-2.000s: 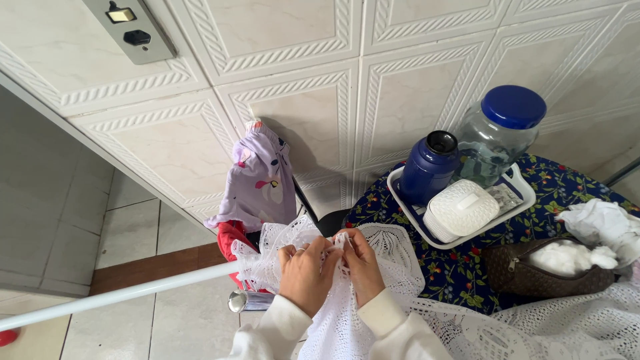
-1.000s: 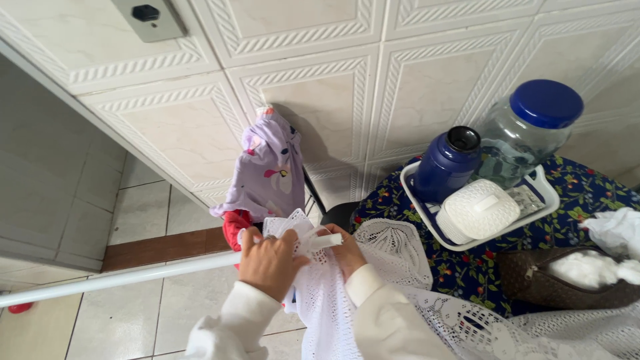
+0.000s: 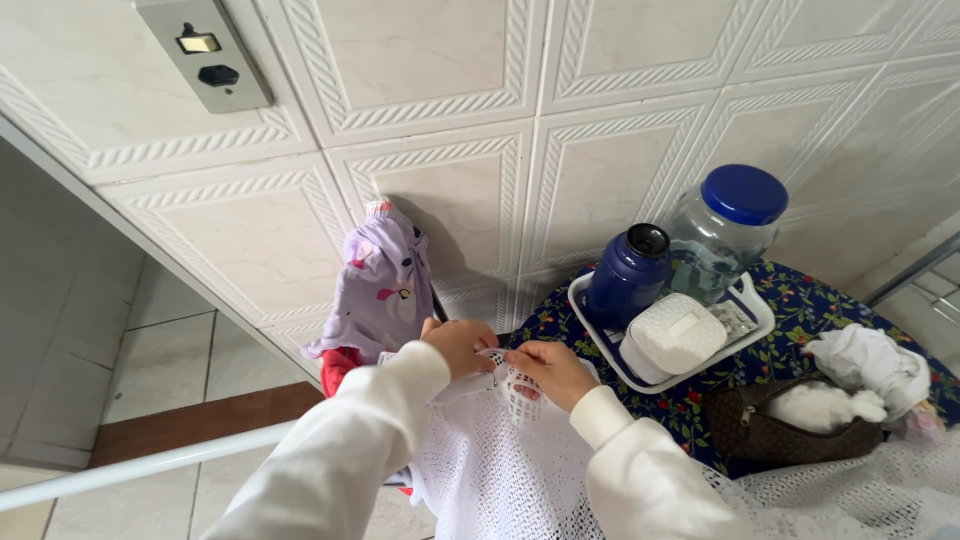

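White lace fabric [image 3: 502, 465] hangs down from between my two hands. My left hand [image 3: 461, 349] pinches its upper edge near the end of a white rod [image 3: 150, 457], which runs in from the left. Close beside it, my right hand [image 3: 551, 371] grips the same edge between thumb and fingers, and a fingertip shows through an opening in the lace. The part of the rod nearest my hands is hidden by my left sleeve and the cloth.
Lilac printed cloth [image 3: 382, 285] hangs against the tiled wall. On a floral-covered table, a white tray [image 3: 761, 319] holds a blue thermos [image 3: 630, 277], a blue-lidded jar [image 3: 720, 232] and a white container [image 3: 673, 337]. Beside it lies a brown zippered pouch [image 3: 795, 442] with white stuffing. A wall switch plate [image 3: 206, 56] is upper left.
A second ago my hands were at the rod's end with a white strip sticking out between them; now they are together at the lace edge, and the lace hangs spread out below.
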